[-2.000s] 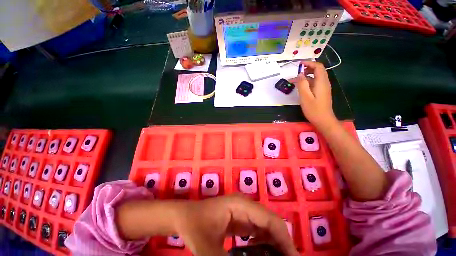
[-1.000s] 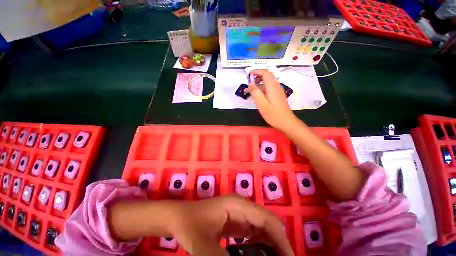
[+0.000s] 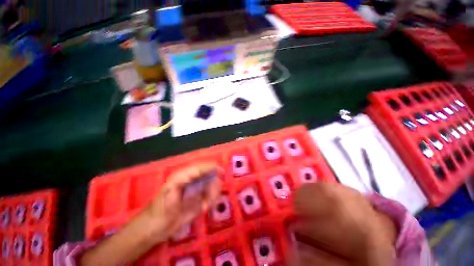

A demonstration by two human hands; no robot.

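The red-orange foam tray (image 3: 208, 154) lies in front of me, tilted in view. Several pink-backed watch units (image 3: 249, 200) sit face down in its pockets; pockets at its upper left are empty. My left hand (image 3: 174, 205) is over the tray's middle, its fingers around a watch unit (image 3: 199, 185) seen partly. My right hand (image 3: 338, 221) is over the tray's right edge, strongly blurred; its fingers and any held thing cannot be made out. Two dark watch units, one left (image 3: 203, 111) and one right (image 3: 240, 103), lie on the white paper (image 3: 183, 122).
The tester (image 3: 249, 60) stands behind the paper, a bottle (image 3: 147, 54) to its left. A pink slip (image 3: 143, 122) lies left of the paper. A clipboard sheet with a pen (image 3: 370, 169) is at right, beside another filled tray (image 3: 397, 148). Another tray (image 3: 31, 198) is at lower left.
The view has swung right. My right hand has come back from the white paper to the tray's right side. My left hand has risen over the tray's middle with its fingers up.
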